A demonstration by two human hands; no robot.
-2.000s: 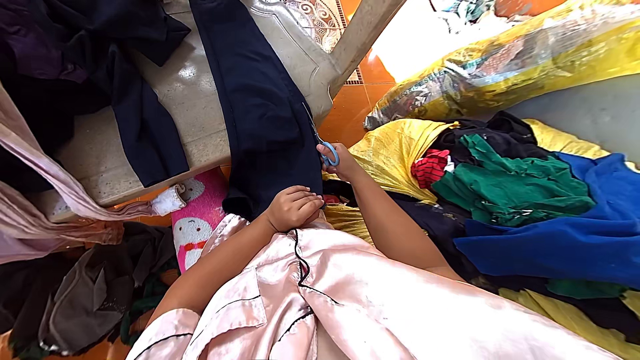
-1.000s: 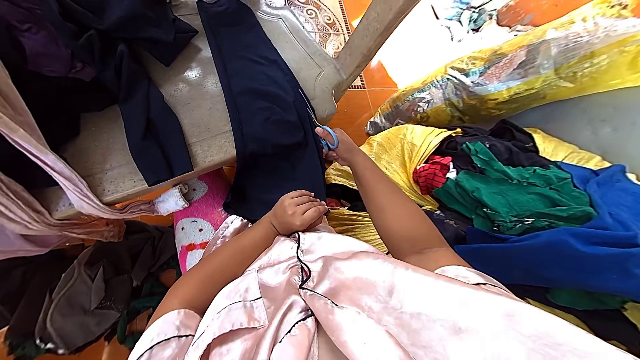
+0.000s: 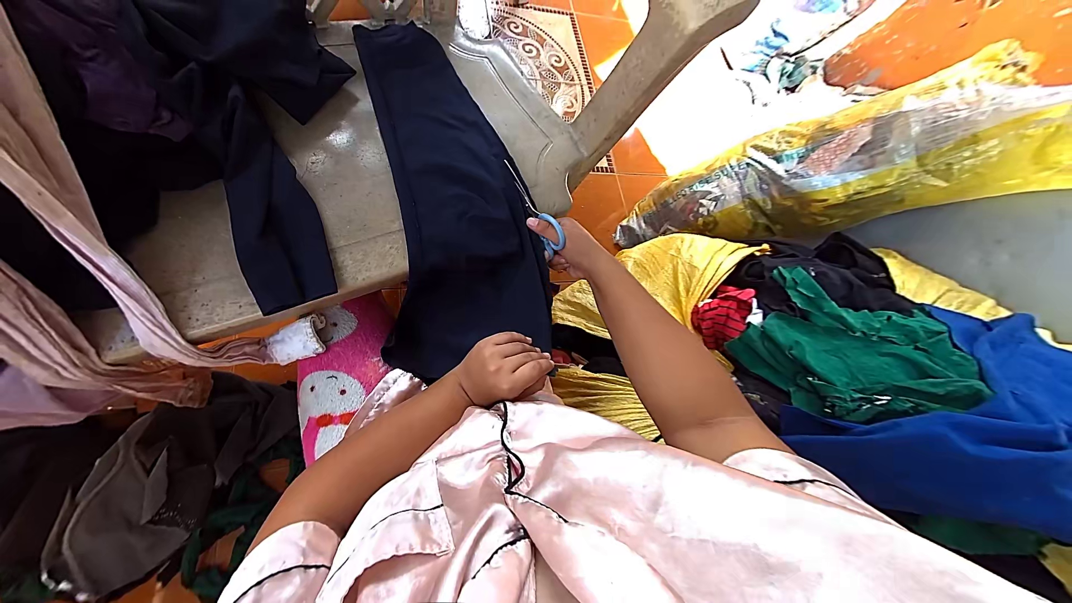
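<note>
A long piece of dark navy cloth (image 3: 461,193) lies across a worn plastic chair seat (image 3: 352,193) and hangs over its front edge toward the lap. My right hand (image 3: 571,249) holds scissors with light blue handles (image 3: 550,234); their slim blades lie along the right edge of the navy cloth. Whether the blades are apart is hard to tell. My left hand (image 3: 506,368) is closed at the lower end of the navy cloth, close to the lap, with its fingertips partly hidden.
Dark garments (image 3: 276,209) and a pale pink cloth strip (image 3: 126,285) drape over the chair at left. A chair arm (image 3: 645,71) rises beyond the seat. At right lie a yellow sack (image 3: 678,272), green cloth (image 3: 863,360), blue cloth (image 3: 946,435) and a filled plastic bag (image 3: 837,159).
My right hand and the scissors have moved slightly up along the right edge of the navy cloth since two seconds ago. My left hand has stayed near the lap.
</note>
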